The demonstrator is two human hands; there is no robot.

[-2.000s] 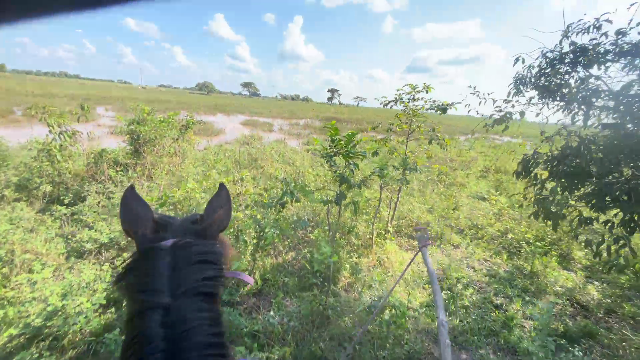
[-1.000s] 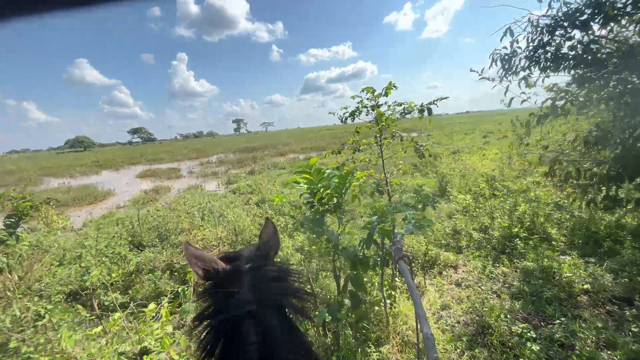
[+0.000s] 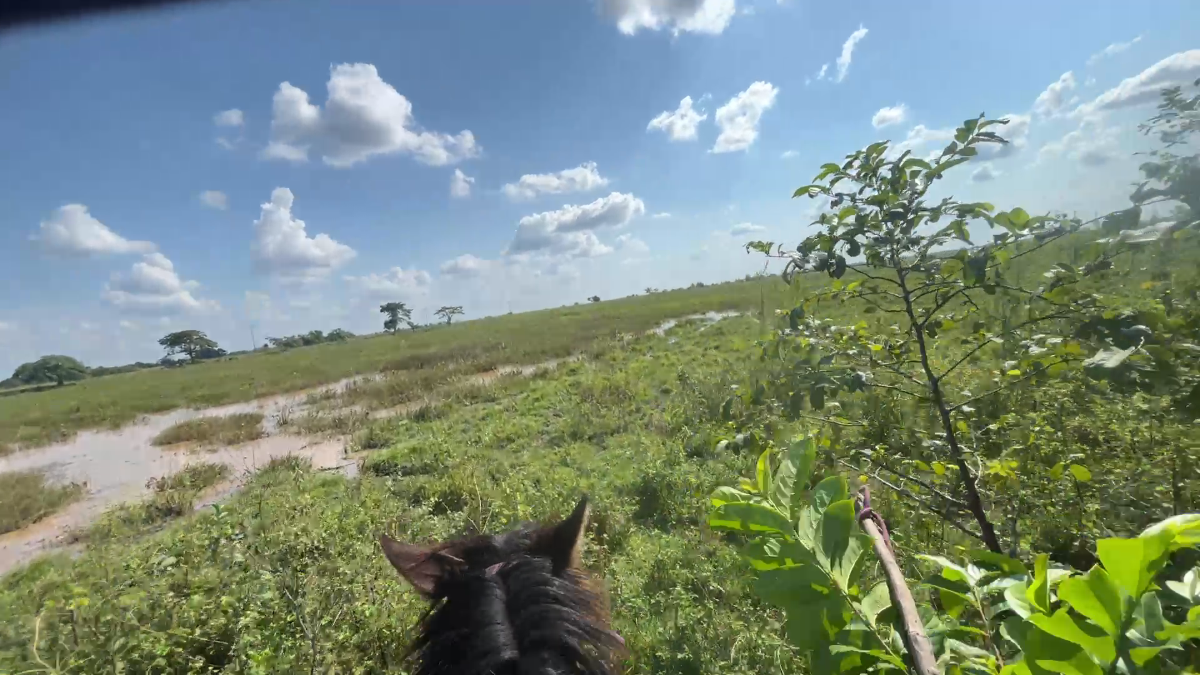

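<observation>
Neither my left hand nor my right hand shows in the head view. At the bottom centre is the dark head and mane of a horse (image 3: 511,609), seen from behind, its two ears raised. To its right a wooden stick (image 3: 897,586) reaches up from the bottom edge, with a purplish cord tied around its tip. What holds the stick is out of view. Broad green leaves (image 3: 820,539) stand close beside it, some touching or overlapping it.
A thin-stemmed sapling (image 3: 937,403) rises on the right, with dense bushes behind. Low green growth (image 3: 281,572) covers the ground ahead. Shallow muddy water (image 3: 112,459) lies at the left. Distant trees (image 3: 190,345) line the horizon.
The saplings and leafy shoots are nearer, the leaves now beside the stick. The horse's mane, ruffled a second ago, lies flatter. The view tilts.
</observation>
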